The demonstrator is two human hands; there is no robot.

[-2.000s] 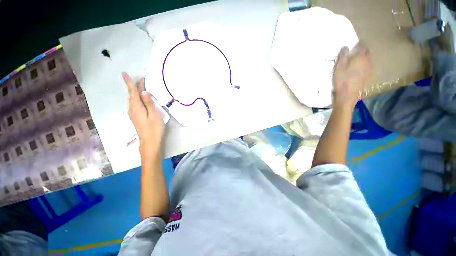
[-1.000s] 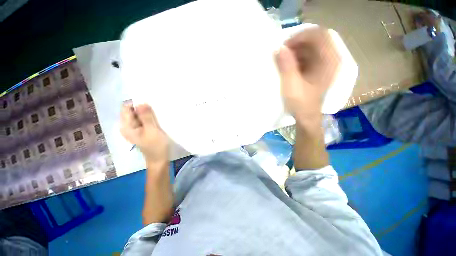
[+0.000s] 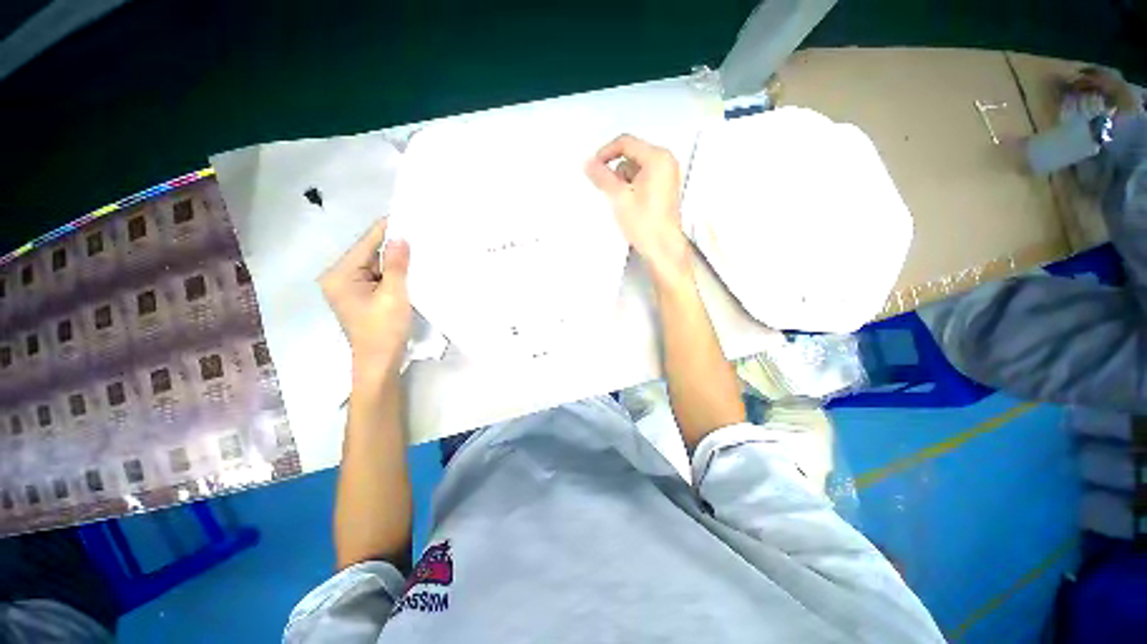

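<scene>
A white face plate with cut corners and faint small print [image 3: 516,277] lies in front of me on the pale sheet. My left hand [image 3: 377,292] holds its left edge, thumb on top. My right hand [image 3: 639,186] is at its upper right edge with fingers curled; whether they grip the edge is unclear. The back piece with the dark curved line is not visible. White plates [image 3: 805,220] lie on the bench to the right. A small piece of white cloth or paper [image 3: 425,342] shows below the plate's lower left edge.
The patterned mat [image 3: 138,365] is at the left, brown cardboard [image 3: 937,151] at the right. A dark green belt [image 3: 377,63] runs along the far side. Clear plastic bags [image 3: 805,377] hang below the bench edge. Another person's sleeve [image 3: 1031,333] and hand are at the far right.
The face plate came from the right-hand plates, was raised close to the camera, and is now lower, covering the back piece with the curved line. My right hand moved left with it.
</scene>
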